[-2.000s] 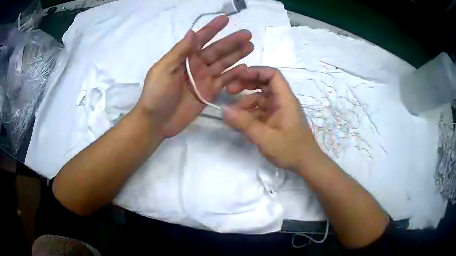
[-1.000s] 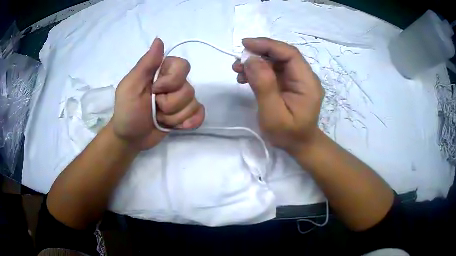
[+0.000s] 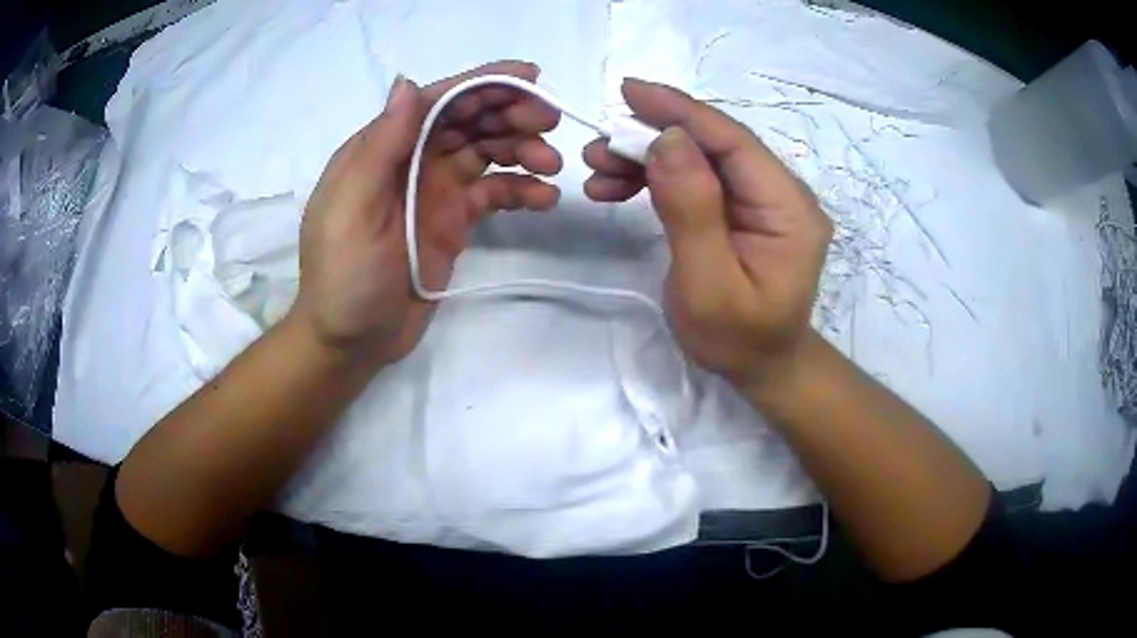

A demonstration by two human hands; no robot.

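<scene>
A white cable (image 3: 415,206) runs from a white plug (image 3: 633,138) in an arc across my left palm, then right along the cloth and behind my right wrist. My right hand (image 3: 736,231) pinches the plug between thumb and fingers. My left hand (image 3: 430,199) is loosely cupped, fingers apart and curled, with the cable lying across its palm and thumb base; the fingers do not grip it. A thin cable loop (image 3: 788,557) hangs below the bench's front edge.
White cloths (image 3: 524,411) cover the bench. A crumpled white cloth (image 3: 243,249) lies at left, beside clear plastic bags (image 3: 44,237). Thin twist ties (image 3: 873,237) are scattered at right. A translucent container (image 3: 1062,125) stands at upper right, with a white-grey heap (image 3: 1120,312) below it.
My left hand closed into a fist around the cable, then opened again. My right hand moved from beside the left palm to the right, now holding the plug.
</scene>
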